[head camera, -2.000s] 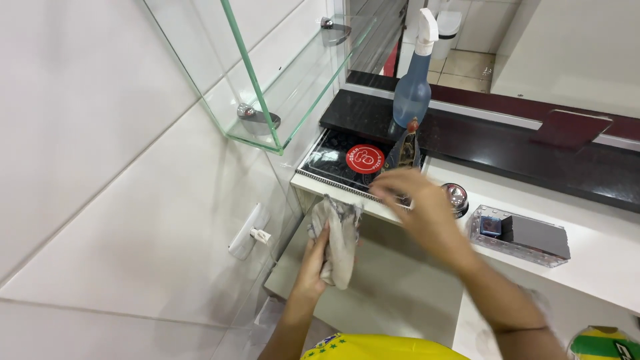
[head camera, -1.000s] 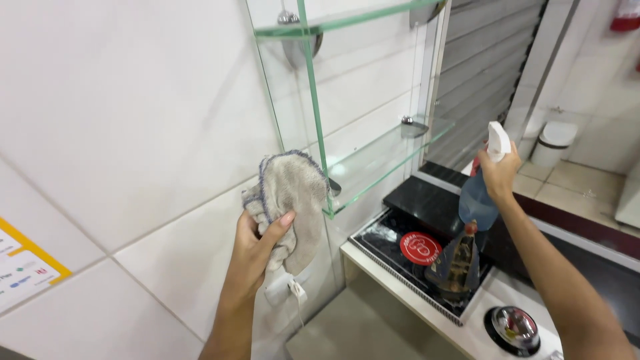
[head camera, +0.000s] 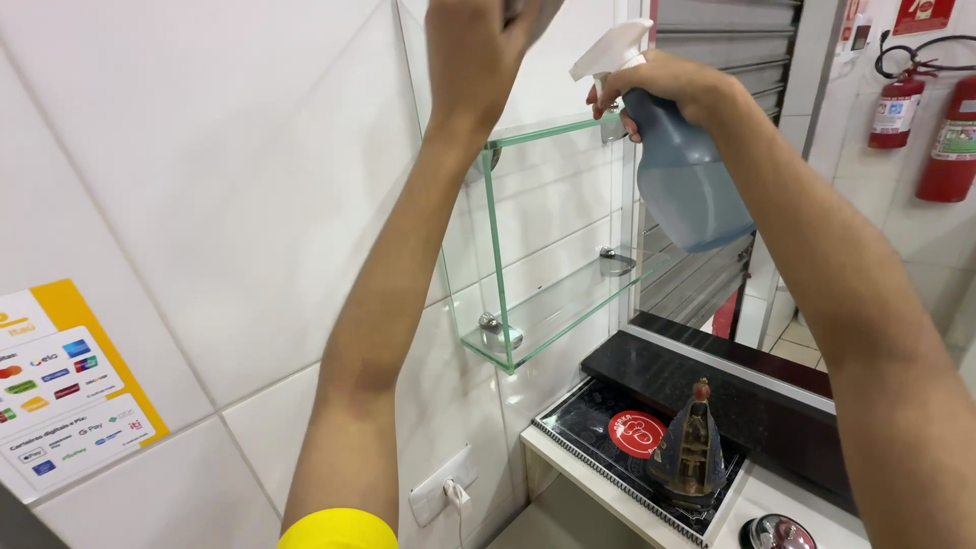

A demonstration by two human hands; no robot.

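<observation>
My right hand [head camera: 663, 84] grips the neck of a blue plastic spray bottle [head camera: 690, 183] with a white trigger head, part full of liquid. The bottle is tilted, its nozzle pointing left above the glass wall shelf [head camera: 560, 313]. Raised at the top edge, my left hand [head camera: 488, 46] is partly cut off by the frame; a greyish thing shows at its fingers, too little of it to name. Metal clamps [head camera: 499, 332] support the shelf's glass panes on the white tiled wall.
On the counter below lie a spiral-bound black book [head camera: 595, 450] with a statuette [head camera: 690, 450] on it, and a metal call bell [head camera: 778, 534]. A plug sits in a wall socket [head camera: 446, 488]. Payment sign [head camera: 76, 381] at left; fire extinguishers [head camera: 896, 110] at right.
Both hands have risen, the right one lifting the spray bottle from near the counter to shelf height. The grey cloth seen in my left hand earlier is now mostly out of view. The view has shifted.
</observation>
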